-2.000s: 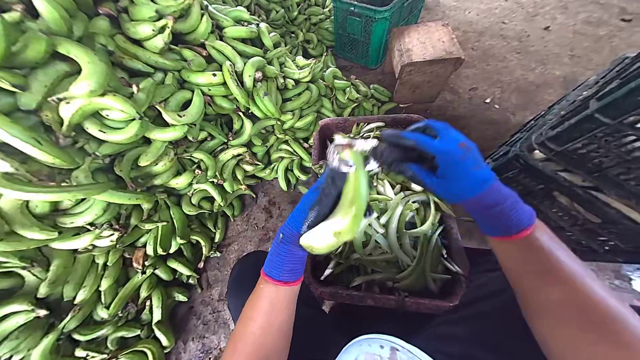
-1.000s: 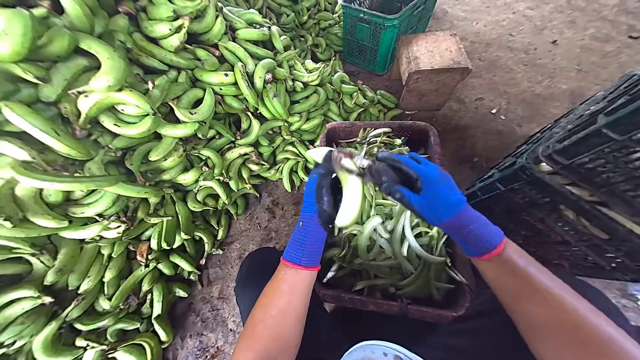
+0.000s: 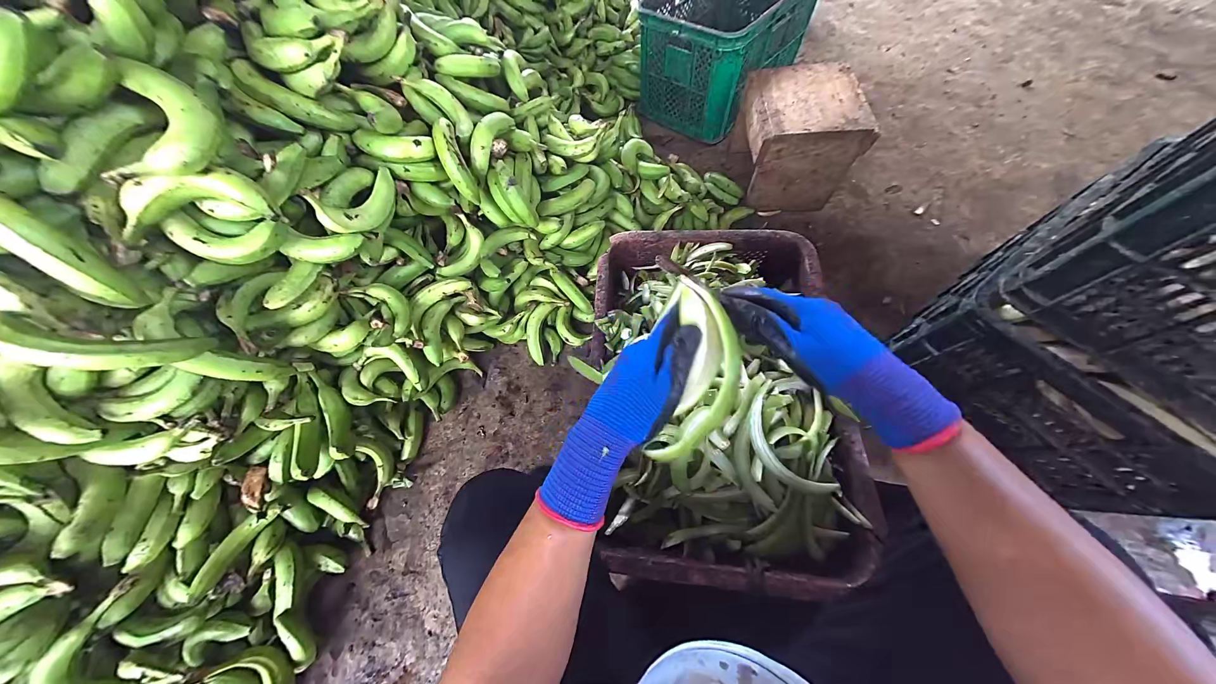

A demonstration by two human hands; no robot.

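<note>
My left hand (image 3: 632, 399), in a blue knit glove with a black palm, is closed around a partly peeled green plantain (image 3: 703, 356). Pale flesh shows along it, and a strip of green peel curves down its right side. My right hand (image 3: 807, 342), gloved the same way, has its fingers at the plantain's upper end, on the peel; whether it holds a small tool is hidden. Both hands are above a dark reddish plastic crate (image 3: 750, 575) filled with loose green peel strips (image 3: 769, 446).
A large heap of green plantains (image 3: 370, 223) covers the floor at left. Beyond the crate stand a wooden block (image 3: 807, 133) and a green plastic crate (image 3: 693, 71). Stacked black crates (image 3: 1073, 380) are close by at right. A pale rounded surface (image 3: 717, 665) shows at the bottom edge.
The peel strip now hangs apart from the plantain's pale flesh along its right side. The plantain has stayed in my left hand, above the crate of peels.
</note>
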